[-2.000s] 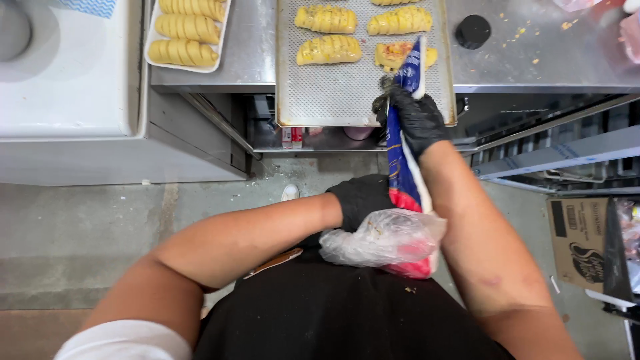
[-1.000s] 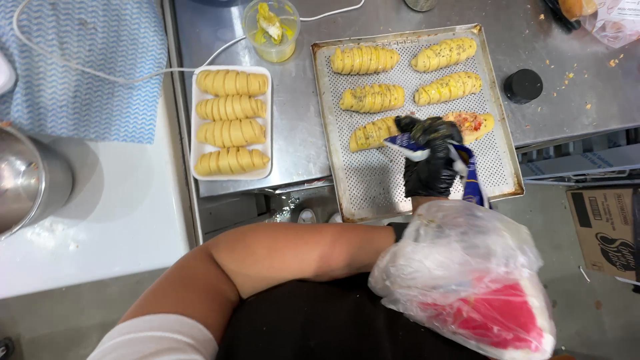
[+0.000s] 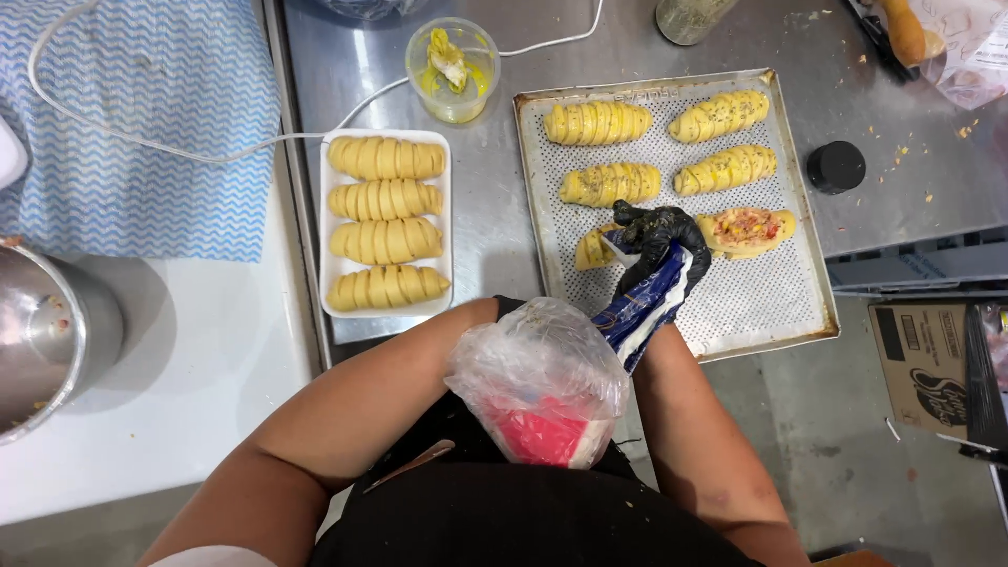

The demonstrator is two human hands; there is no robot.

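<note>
My right hand [image 3: 665,244], in a black glove, grips the neck of a blue, white and red plastic bag [image 3: 646,303], its narrow end over a partly hidden roll [image 3: 592,249] at the tray's lower left. A clear plastic wrap [image 3: 543,354] covers the bag's wide end. My left hand [image 3: 510,305], also black-gloved, is mostly hidden behind that wrap, so its grip does not show. On the perforated metal tray [image 3: 748,319] lie several scored, glazed rolls [image 3: 598,124] with dark flecks. The roll right of my right hand [image 3: 748,231] is open on top, showing a reddish filling with yellow bits.
A white foam tray of scored rolls [image 3: 324,303] lies left of the metal tray, below a plastic tub [image 3: 453,110] with yellow residue. A black lid [image 3: 836,167] and a glass jar [image 3: 689,20] stand nearby. A white cable [image 3: 378,93], blue-striped cloth [image 3: 157,118] and steel bowl [image 3: 59,339] are at left.
My right hand has moved left from the filled roll to the lower-left roll, taking the bag's neck with it. The view has shifted toward the left of the bench since two seconds ago.
</note>
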